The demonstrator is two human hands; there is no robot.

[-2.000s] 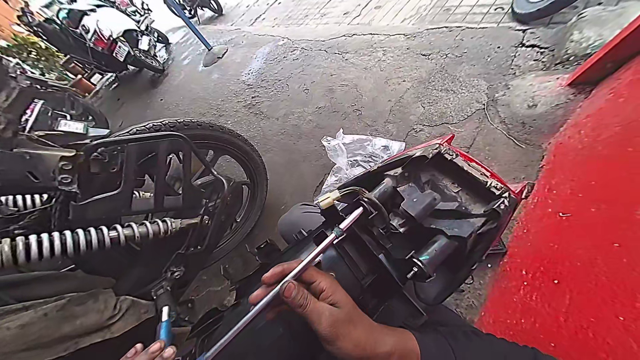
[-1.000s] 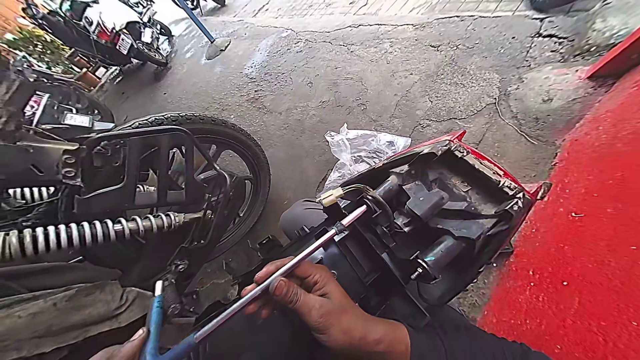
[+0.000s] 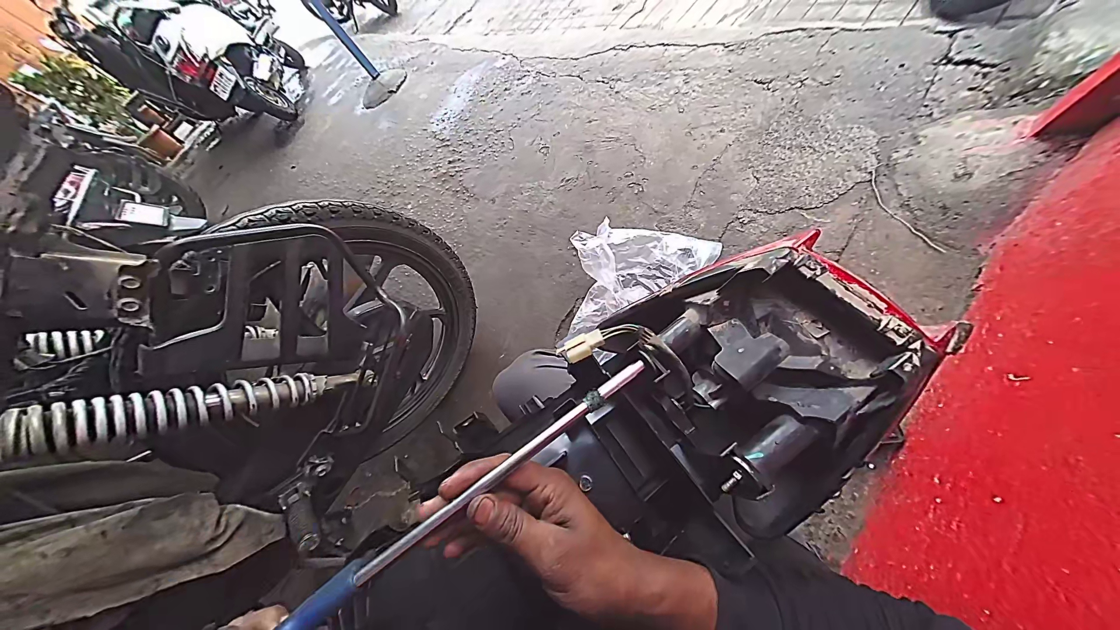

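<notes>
Between the thumb and fingers of my right hand (image 3: 560, 534) is the shiny shaft of a long metal rod tool (image 3: 490, 481) with a blue lower part. Its far tip lies over a black plastic motorcycle tail section (image 3: 612, 455) with a red edge. Close to the tip is a cream wire connector (image 3: 581, 346) on several wires. Two dark cylindrical housings stick up from the tail section, the nearer one (image 3: 774, 451) with a metal end. My left hand (image 3: 258, 618) shows only in part at the bottom edge, beside the blue part; its grip is mostly hidden.
At left stands a motorcycle with its rear wheel (image 3: 464, 306) and a coil-spring shock absorber (image 3: 157, 411). A clear plastic bag (image 3: 643, 262) lies on the concrete behind the tail section. A red painted surface (image 3: 1015, 455) slopes along the right. Parked motorcycles and a blue pole (image 3: 346, 39) stand farther back.
My left hand has moved down, mostly out of view. The blue piece that stood upright by it a second ago no longer shows. My right hand still holds the shaft.
</notes>
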